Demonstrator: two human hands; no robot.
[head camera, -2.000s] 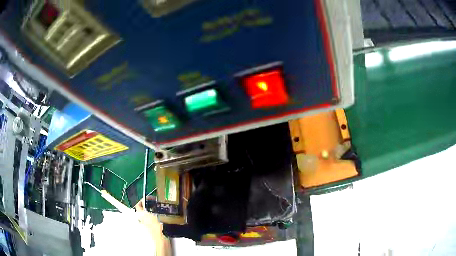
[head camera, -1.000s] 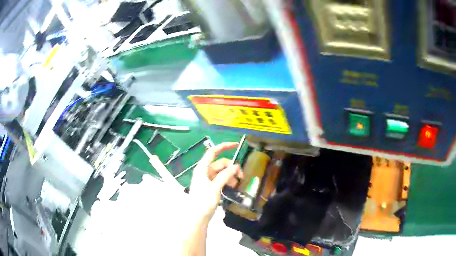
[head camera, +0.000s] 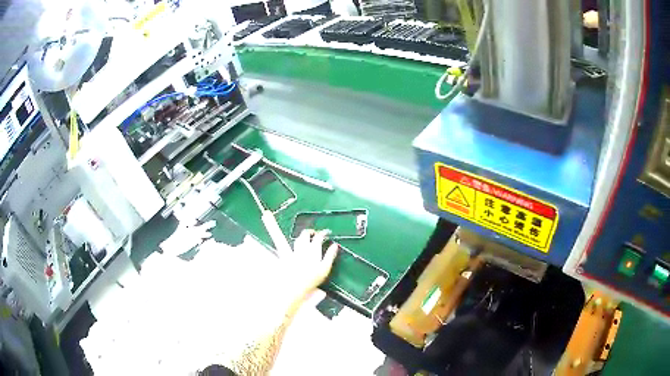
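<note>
My left hand (head camera: 310, 258) is palm down over the green belt, left of the press. Its fingertips are at the left end of a hollow, pale-rimmed phone frame (head camera: 378, 282); the contact is partly hidden, so I cannot tell if it grips. A second frame (head camera: 361, 223) lies just beyond, and a third (head camera: 289, 194) farther left. The orange-tan left nest (head camera: 433, 295) holds no visible frame and has a small green-white patch. The black cover sheet (head camera: 507, 305) lies right of it. My right hand is out of view.
The blue press box (head camera: 507, 165) with its yellow warning label (head camera: 496, 206) stands over the nests. The control panel (head camera: 646, 213) is at the right edge. A white-handled tool (head camera: 274, 229) lies left of my hand. A machine (head camera: 110, 194) stands at left; black trays (head camera: 397, 37) are beyond the belt.
The view has swung left. My left hand, earlier holding a thin dark-edged piece upright by the left nest, is now lower over the belt, away from the nest.
</note>
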